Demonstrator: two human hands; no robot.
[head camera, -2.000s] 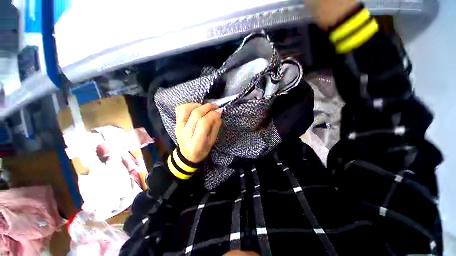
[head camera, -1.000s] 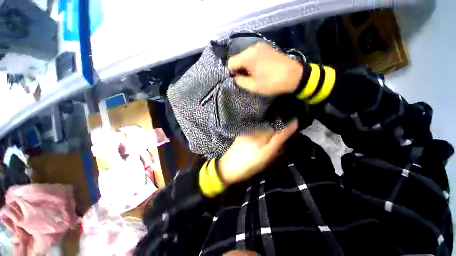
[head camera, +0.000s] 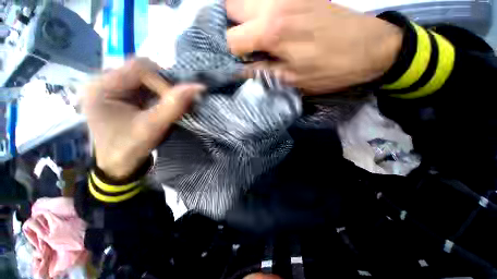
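The tweed garment (head camera: 218, 158) hangs bunched and blurred between my hands, in front of the white table. A shiny pale grey part, maybe lining, shows in its folds. My right hand (head camera: 321, 46) is closed on its upper part, fingers curled and partly hidden by the hand. My left hand (head camera: 128, 111) is at the garment's left side, blurred, thumb and fingers close to the cloth; whether it grips the cloth cannot be told. Black cloth lies below the tweed.
The white table (head camera: 60, 103) runs behind the hands. A grey box-shaped device (head camera: 62, 41) stands at the upper left beside a blue strip. Pink cloth (head camera: 54, 234) lies at the lower left. Pale wrapped material (head camera: 376, 139) is right of the garment.
The garment and both hands have risen closer to the camera. My left hand has moved from below the garment to its left side. My right hand stays on its upper part.
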